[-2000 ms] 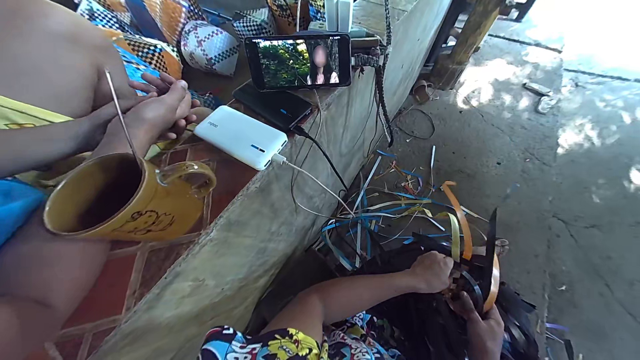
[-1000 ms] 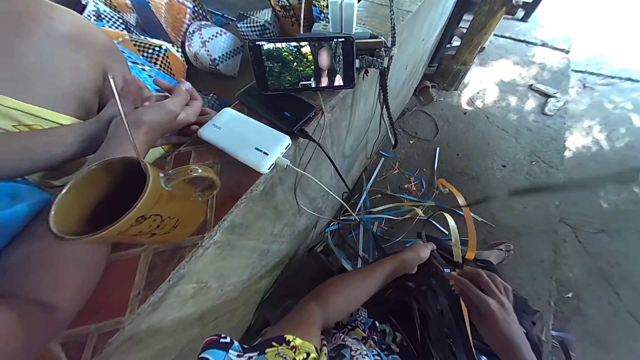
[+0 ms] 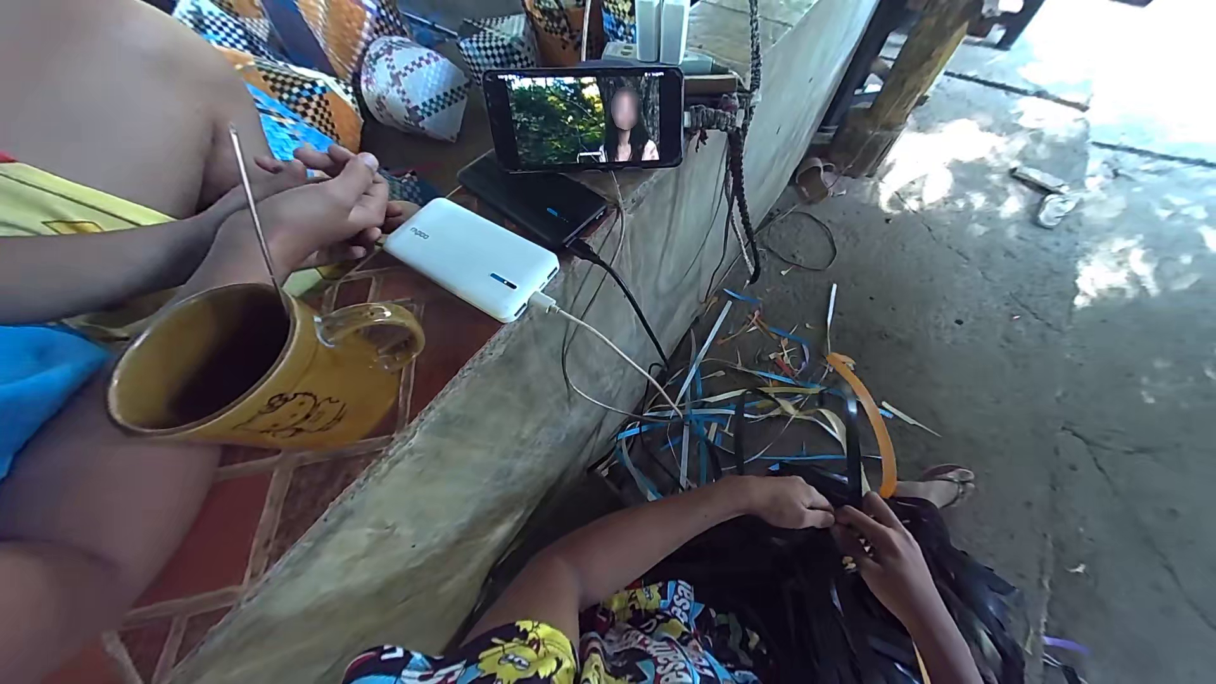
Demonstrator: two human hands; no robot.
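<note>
My left hand (image 3: pixel 787 502) is closed on dark flat strips at the lower right, its fingertips close against those of my right hand. My right hand (image 3: pixel 883 546) pinches the same dark strips with thumb and fingers; the exact grip is partly hidden. A black strip (image 3: pixel 852 442) and an orange strip (image 3: pixel 876 418) stand up and curve just beyond the hands. Beneath both hands a large bundle of black strips (image 3: pixel 788 598) spreads over the lap and down toward the ground.
At left, a brown mug (image 3: pixel 351 399) with a stirrer stands on the tiled ledge (image 3: pixel 218 532), near a seated person's hands. A white power bank (image 3: pixel 475 256), a black one (image 3: pixel 532 204) and a propped phone (image 3: pixel 584 119) sit there, cables hanging down. Strip scraps (image 3: pixel 760 380) litter the ground.
The orange strip stood at my hands two seconds ago and now curves beyond them. My right hand has moved up to my left hand since one second ago.
</note>
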